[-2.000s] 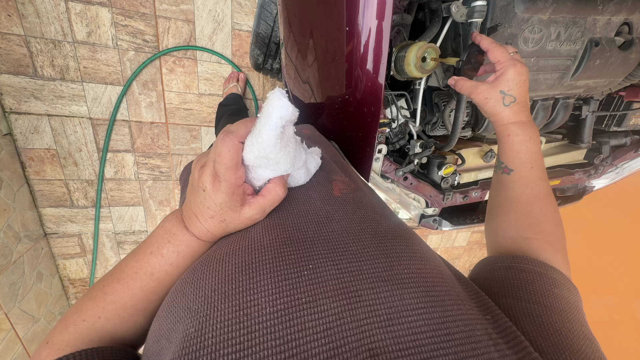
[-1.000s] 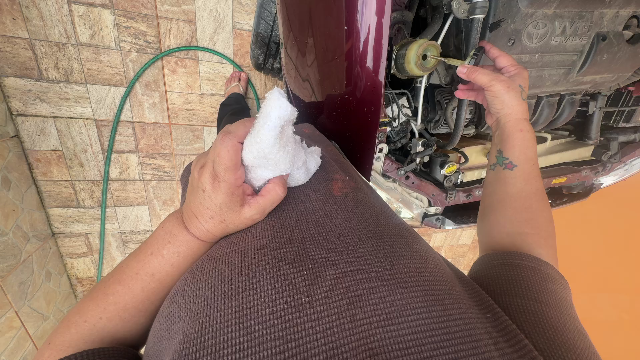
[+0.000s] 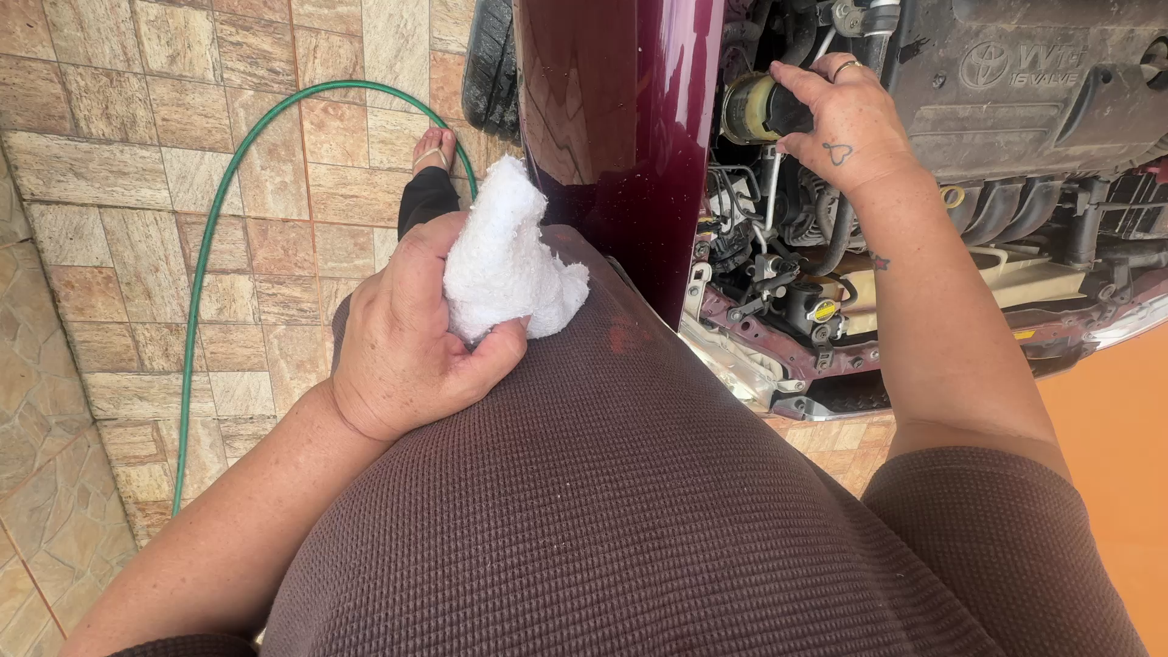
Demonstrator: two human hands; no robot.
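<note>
My left hand (image 3: 411, 338) grips a bunched white terry cloth (image 3: 511, 255) in front of the brown shirt. In the engine bay at the upper right, my right hand (image 3: 844, 119) has its thumb and fingers around a black cap (image 3: 788, 109). That cap sits at the mouth of a yellowish translucent fluid reservoir (image 3: 750, 109); whether it is fully seated cannot be told. A ring is on one finger of this hand.
The dark red fender (image 3: 620, 109) lies left of the engine bay. Beside the reservoir are hoses and the plastic engine cover (image 3: 1031, 91). A yellow-labelled radiator cap (image 3: 823, 311) is lower down. A green hose (image 3: 203, 246) curves over the tiles near a tire (image 3: 493, 82).
My right hand has moved left toward the reservoir. The cap's yellowish dipstick, visible outside the reservoir earlier, is now out of sight, and the cap is at the mouth. My left hand stays on the cloth.
</note>
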